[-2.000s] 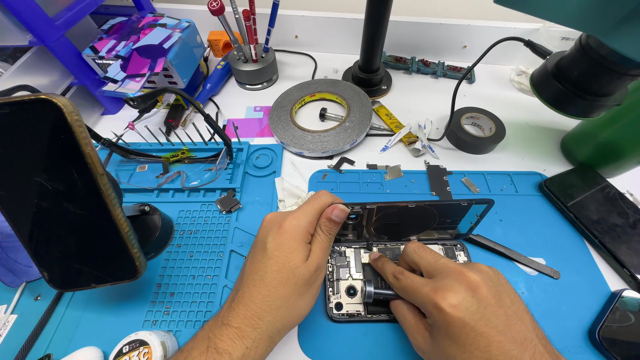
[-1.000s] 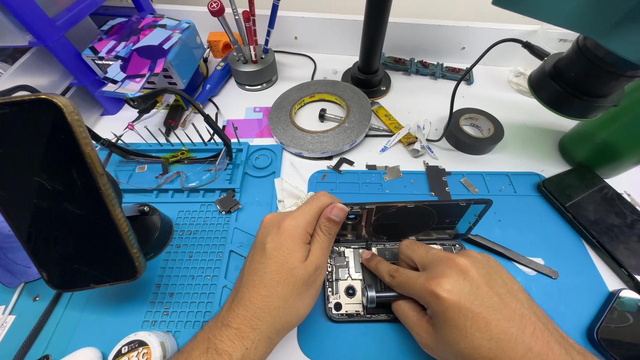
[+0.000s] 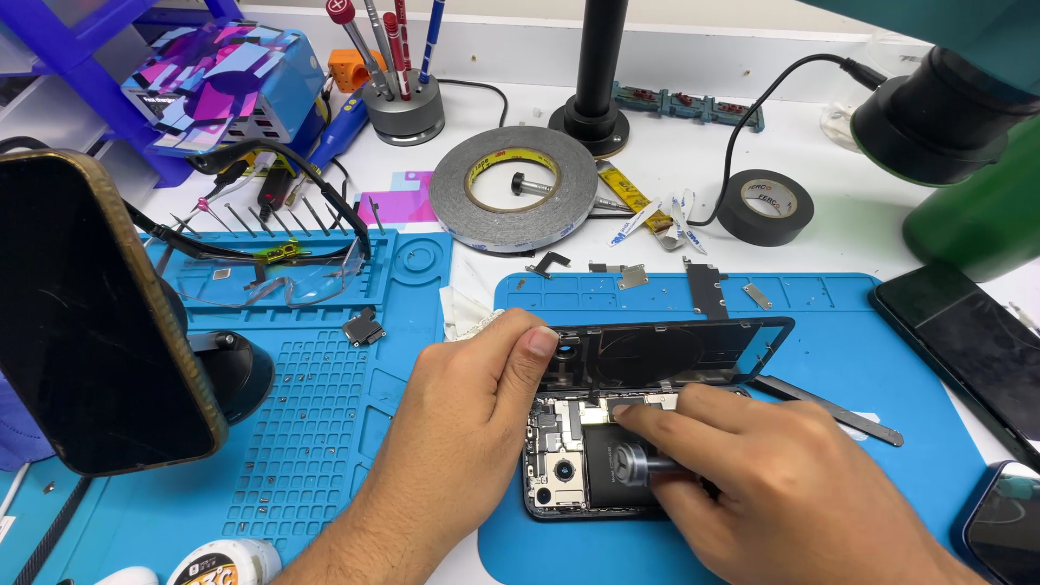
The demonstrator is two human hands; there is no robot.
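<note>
An opened smartphone [image 3: 561,496] lies on the blue silicone mat with its internal parts showing. Its back panel [image 3: 650,353] stands tilted up behind it, and my left hand [image 3: 463,414] grips the panel's left edge between thumb and fingers. Over the phone, my right hand [image 3: 764,471] holds a screwdriver [image 3: 638,465] by its handle, the capped end pointing left above the black battery [image 3: 603,455]. My right index fingertip touches the board near the upper middle of the phone. The screwdriver's tip is hidden behind my hand.
Tweezers [image 3: 845,418] lie right of the phone. Small metal shields [image 3: 705,284] sit behind it. Farther back are a grey tape roll [image 3: 569,179] and black tape [image 3: 766,207]. A phone on a stand [image 3: 97,325] rises at left, beside a screw tray [image 3: 292,439]. A microscope head [image 3: 918,122] overhangs the right.
My right index finger has shifted slightly right along the board since one second ago, and the screwdriver's capped end has moved right, showing more of the battery. My left hand keeps its hold.
</note>
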